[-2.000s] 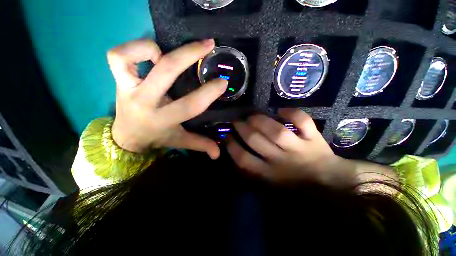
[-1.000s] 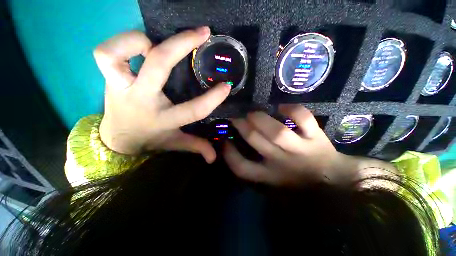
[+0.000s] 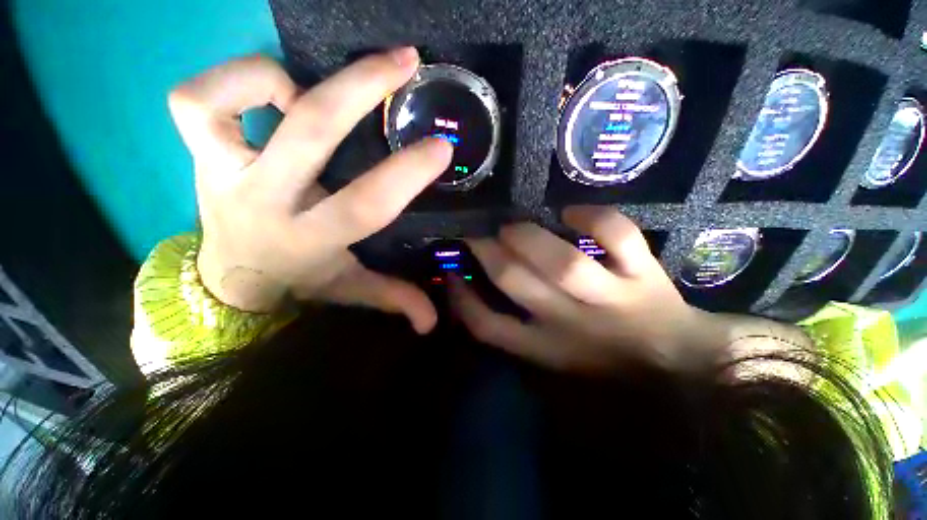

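Observation:
A black foam tray (image 3: 535, 152) holds round smartwatches in square pockets. My left hand (image 3: 295, 193) is spread over the tray's left edge, one fingertip at the top rim of the upper-left smartwatch (image 3: 476, 122) and another on its dark screen with coloured text. My right hand (image 3: 579, 295) lies over the row below, a fingertip at the lit screen of the lower-left smartwatch (image 3: 447, 258). That hand partly covers another lit watch (image 3: 590, 247). Neither hand lifts a watch. To the right, a smartwatch (image 3: 620, 122) shows a list of text lines.
More watches sit in the pockets at right, such as one with a pale screen (image 3: 785, 124). A green-teal mat (image 3: 112, 112) shows at upper left. Another dark tray (image 3: 41, 325) stands at the left edge. Dark hair hides the bottom of the view.
The view has shifted, so the tray sits slightly higher. My left fingertip has moved from the screen's lower edge back towards its middle. A right fingertip now reaches the lower watch's screen.

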